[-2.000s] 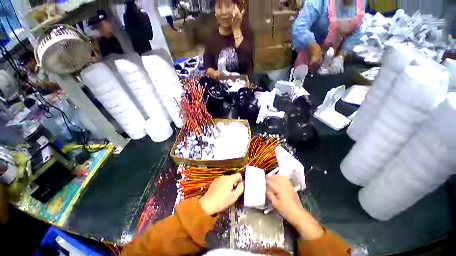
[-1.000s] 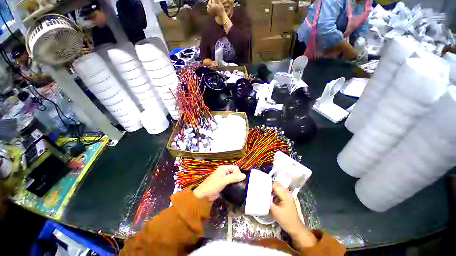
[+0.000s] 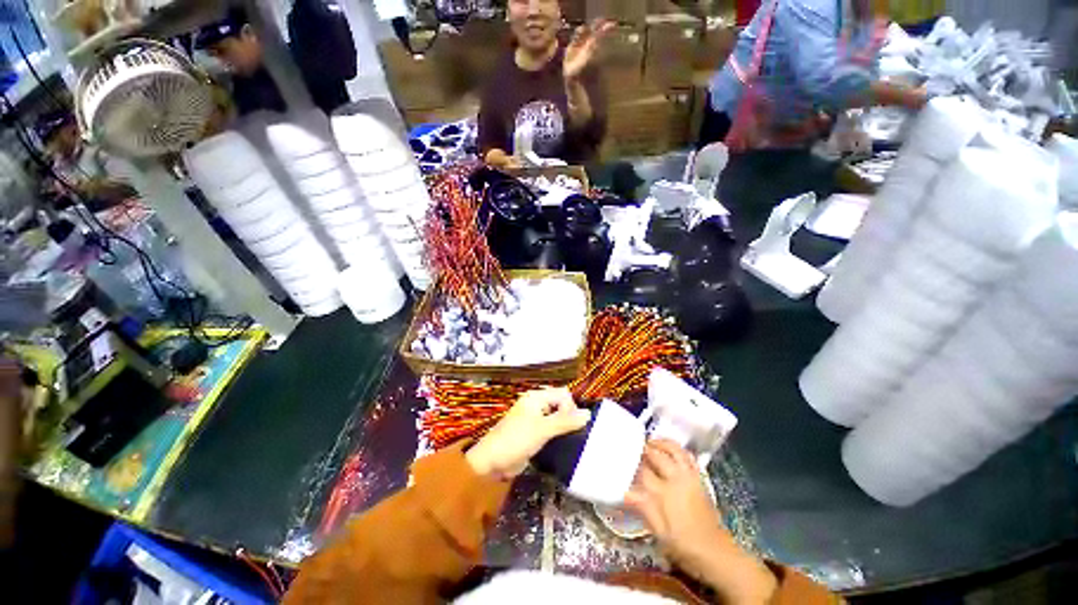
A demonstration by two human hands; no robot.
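A white housing point(image 3: 610, 454) is held low over the board in front of me, with a black inner cup point(image 3: 560, 456) showing at its left side. A white bracket point(image 3: 686, 416) sits against its right side. My left hand point(image 3: 532, 425) is at the black cup and the housing's upper left edge, thumb and finger pinched together. What lies between those fingertips is too small to tell. My right hand point(image 3: 669, 487) grips the housing from the right, below the bracket. A fan of red, yellow and black wire leads point(image 3: 627, 357) lies just beyond.
A cardboard tray point(image 3: 497, 369) holds small white fittings and standing wires. Black cups point(image 3: 697, 284) are heaped beyond. Nested white housing stacks stand at left point(image 3: 262, 225) and right point(image 3: 910, 296). A blue crate point(image 3: 118, 555) is low left. Two people stand across the bench.
The white housing has turned from nearly upright to tilted, with the black cup now at its left. The bracket shows more openly. My right hand has shifted over the housing's right side.
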